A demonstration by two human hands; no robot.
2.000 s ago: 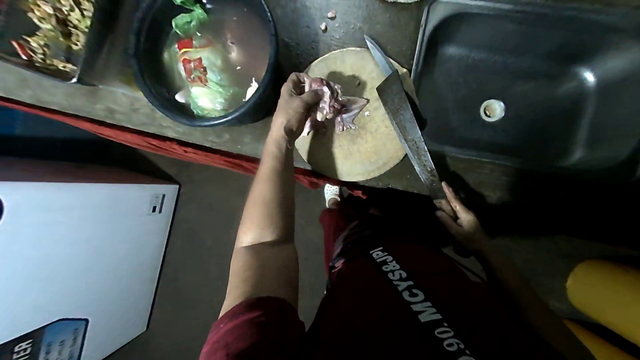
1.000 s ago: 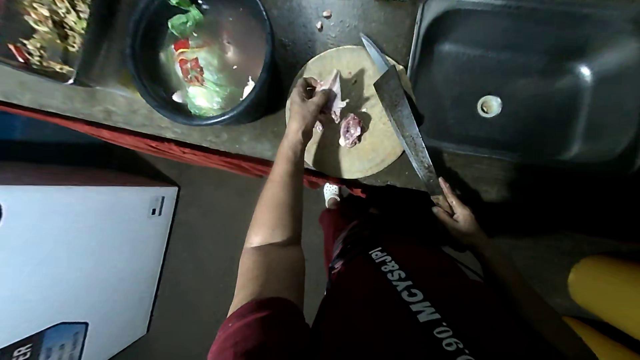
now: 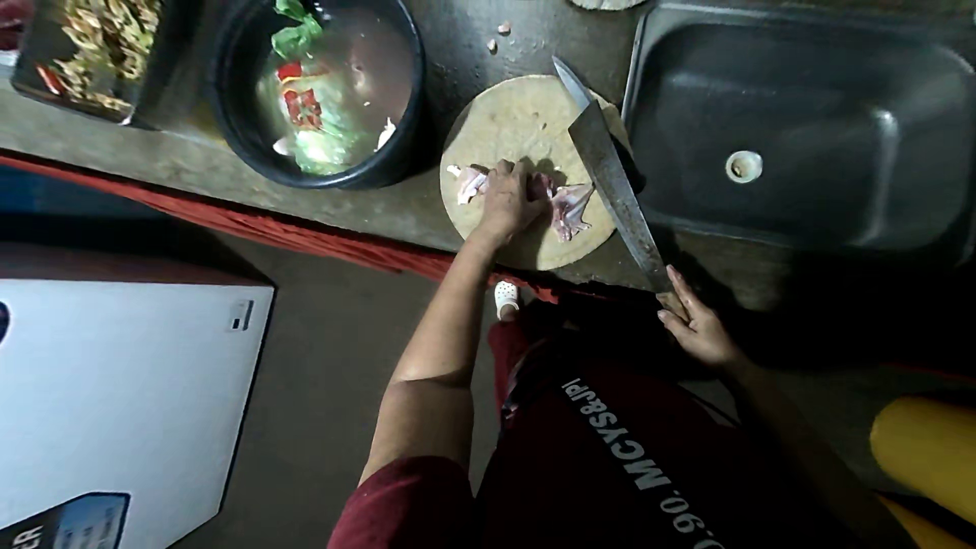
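On a round cutting board, my left hand presses down over pieces of raw meat, which show on both sides of the fingers. The fingers hide part of the meat. My right hand grips the handle of a large cleaver, its wide blade slanting over the board's right edge. A second, pointed blade lies at the top right of the board, partly behind the cleaver. Left of the board stands a dark tub holding cloudy water, green leaves and red pieces.
A metal sink is at the right. A dark tray of chopped food stands at the far left. Small scraps lie behind the board. A red cloth runs along the counter edge, with a white box below and something yellow lower right.
My left hand, holding meat up a second ago, has come down onto the board with its fingers over the pieces. The right hand and cleaver have hardly moved.
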